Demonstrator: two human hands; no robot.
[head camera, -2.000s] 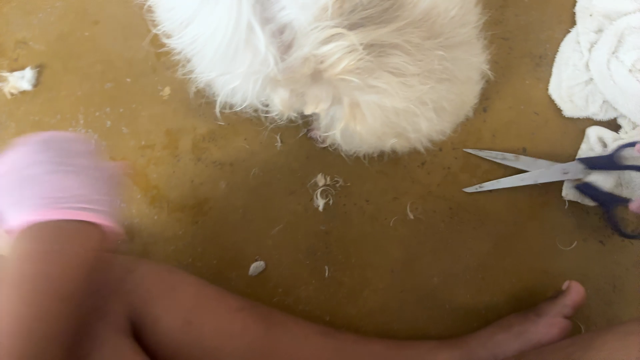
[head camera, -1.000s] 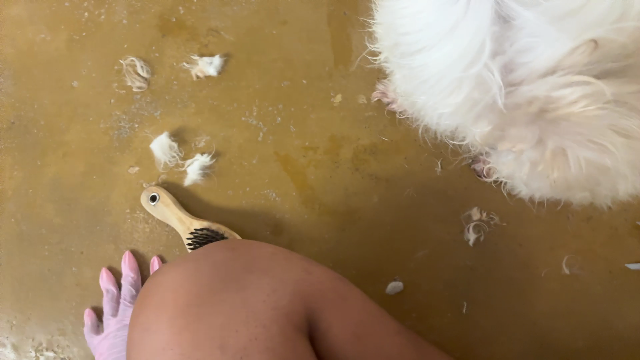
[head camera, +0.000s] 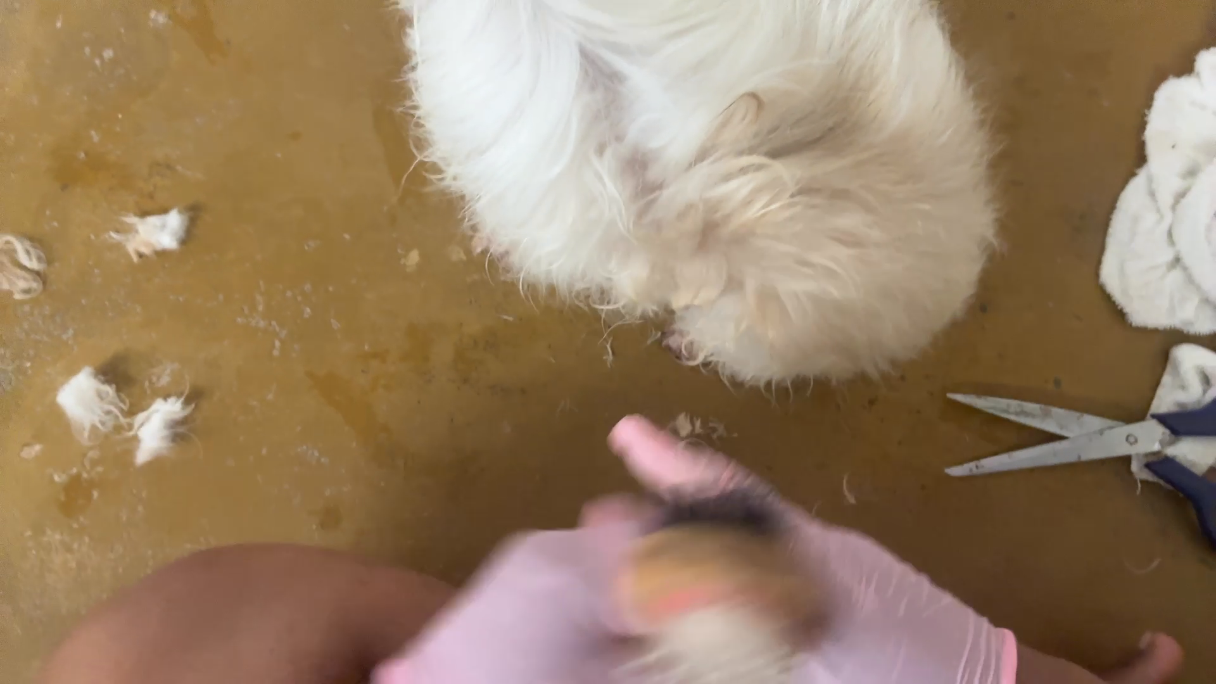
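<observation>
My left hand (head camera: 522, 608) and my right hand (head camera: 874, 589), both in pink gloves, meet at the bottom centre. Between them is a wooden hairbrush (head camera: 722, 570), blurred, its dark bristles upward; my left hand seems closed round it. My right hand lies against the brush, one finger reaching past the bristles; its grip is unclear. A pale tuft of hair (head camera: 717, 646) shows at the brush's lower side. Above the hands, a white and cream long-haired animal (head camera: 703, 171) lies curled on the brown floor. Scissors (head camera: 1092, 442) with dark blue handles lie with blades apart at the right.
A crumpled white towel (head camera: 1173, 209) lies at the right edge, with a smaller white cloth (head camera: 1183, 380) under the scissors. Several hair tufts (head camera: 157, 427) are scattered at the left. My bare knee (head camera: 247, 608) fills the lower left; toes (head camera: 1154, 655) show at the lower right.
The hairbrush lay on the floor by my knee a second ago and is now up between my hands. My left hand has come in from the left. The view has swung left and back.
</observation>
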